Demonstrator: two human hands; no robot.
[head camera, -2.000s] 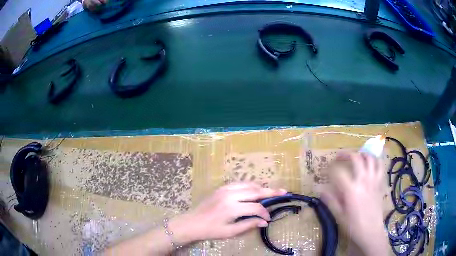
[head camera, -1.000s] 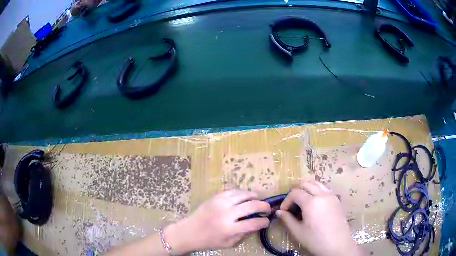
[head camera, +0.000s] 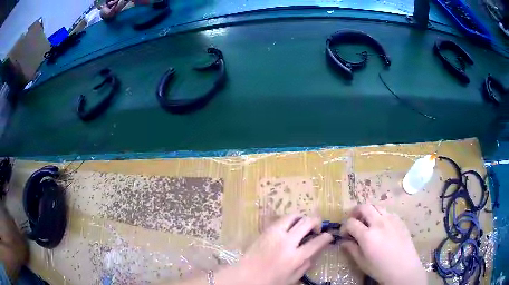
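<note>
A black headband (head camera: 330, 227) is at the lower middle of the cardboard mat, mostly hidden by my hands. My left hand (head camera: 290, 247) grips it from the left with fingers and thumb. My right hand (head camera: 379, 239) pinches it from the right, and the fingertips of both hands are close together. A dark curved strip (head camera: 315, 280) shows below my left hand, cut off by the bottom edge. The white glue bottle (head camera: 419, 175) with an orange tip lies on the mat beyond my right hand.
Loose curled strips (head camera: 462, 222) lie in a pile at the mat's right. Stacked headbands (head camera: 46, 207) sit at its left, near another person's arm (head camera: 11, 245). Beyond the mat, the green conveyor (head camera: 268, 111) carries several spaced headbands. Another person's hand (head camera: 114, 8) is at the far upper left.
My right hand has let go of the glue bottle and come to the headband. Both hands have since shifted slightly right. The conveyor headbands appear further right in view.
</note>
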